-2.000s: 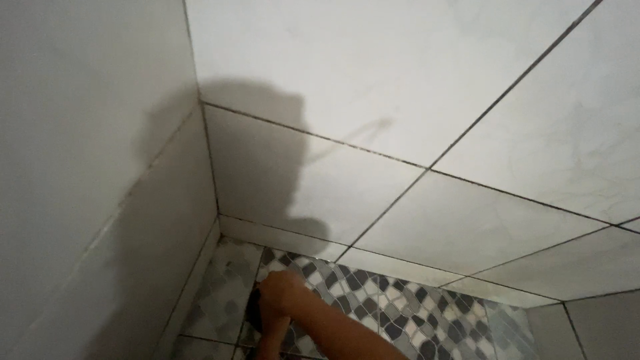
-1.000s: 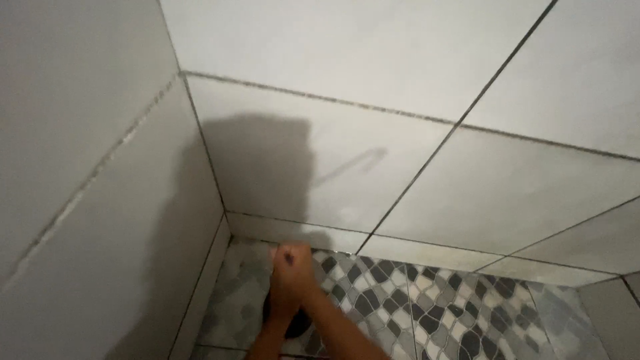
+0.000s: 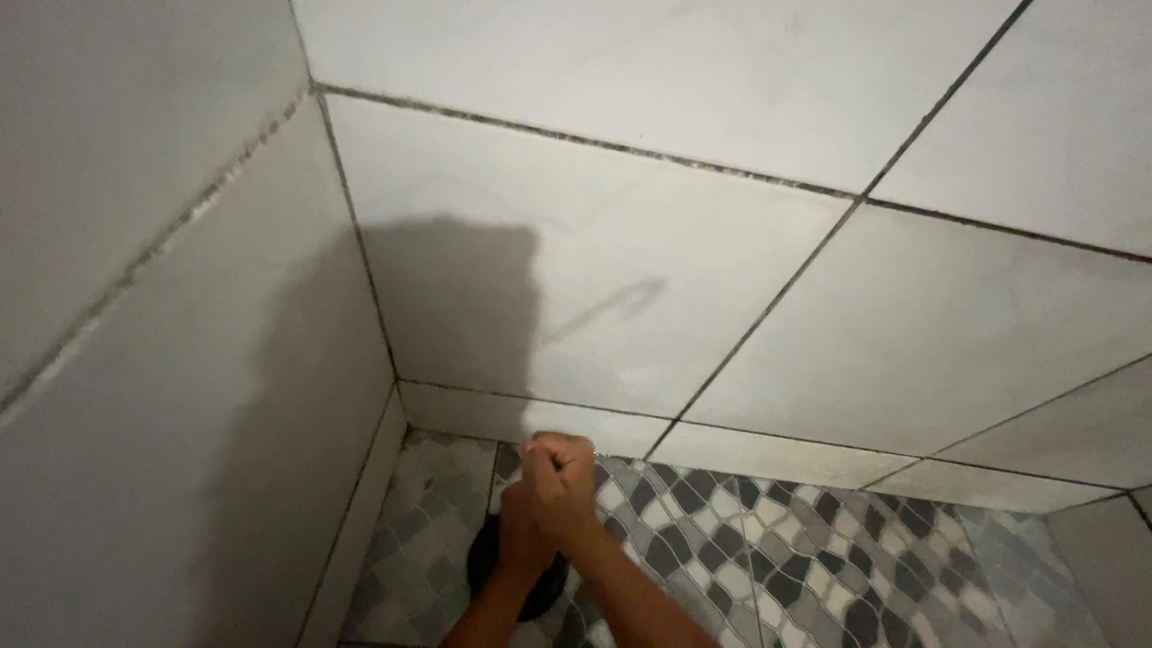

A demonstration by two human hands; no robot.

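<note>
My right hand (image 3: pixel 565 490) and my left hand (image 3: pixel 525 522) are closed together low in the head view, the right one higher and overlapping the left. A small dark spot, which looks like the end of a handle, shows within the right fist. Below and behind my wrists is a dark rounded tool head (image 3: pixel 483 560), possibly a plunger's rubber cup, over the patterned tile floor (image 3: pixel 711 540). The hands hide most of the tool, and its handle cannot be made out clearly. Its contact with the floor is also hidden.
White wall tiles (image 3: pixel 720 297) with dark grout lines rise ahead of the hands. Another tiled wall (image 3: pixel 144 414) stands close on the left and meets them in a corner. A short wall section (image 3: pixel 1093 549) bounds the floor at right. A large shadow falls across the corner.
Both hands have shifted toward the base of the facing wall compared with two seconds ago, staying together. More of the dark tool head shows below them than in the oldest frame.
</note>
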